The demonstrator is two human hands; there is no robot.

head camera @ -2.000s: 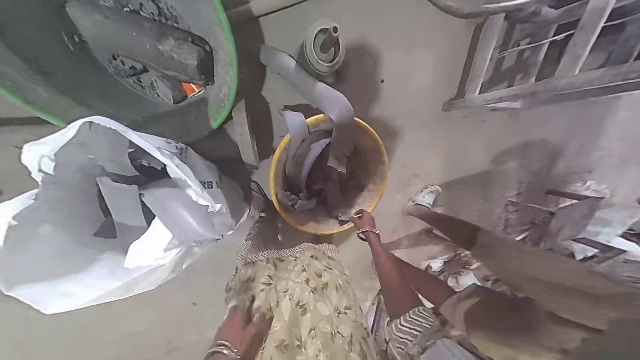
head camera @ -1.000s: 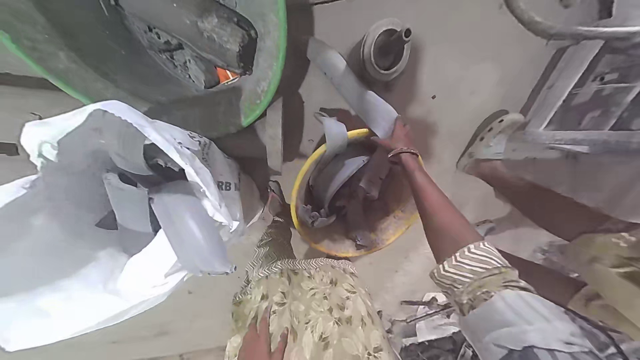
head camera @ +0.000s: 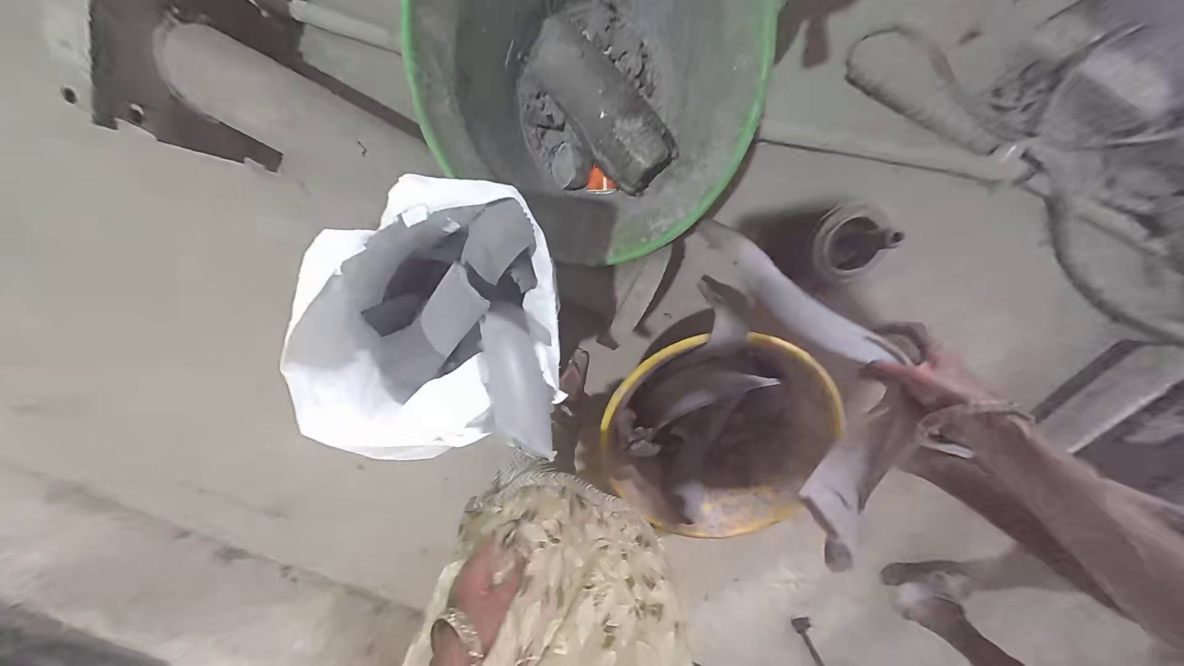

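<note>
My right hand (head camera: 925, 375), with a bangle at the wrist, grips the end of a long grey curved strip (head camera: 800, 301) just right of a yellow-rimmed bucket (head camera: 837, 398). A ragged grey piece (head camera: 846, 481) hangs below that hand, outside the rim. The strip's far end reaches up and left toward the green-rimmed tub. Inside the bucket lie several curved scraps (head camera: 708, 416), and one bent piece (head camera: 729, 314) pokes over its upper rim. My left hand (head camera: 486, 587), blurred and also bangled, rests on my patterned garment with nothing visible in it.
A white sack (head camera: 319, 370) of grey curved pieces stands left of the bucket. Behind is a large green-rimmed tub (head camera: 754, 120) holding a dark chunk (head camera: 601, 106) and rubble. A round spouted container (head camera: 846, 242) stands upper right. At lower right, someone's limb (head camera: 943, 601) is partly visible.
My right hand was at the bucket's lower rim, then held the long strip above the bucket; now it is right of the bucket with the strip's end. The view has shifted left.
</note>
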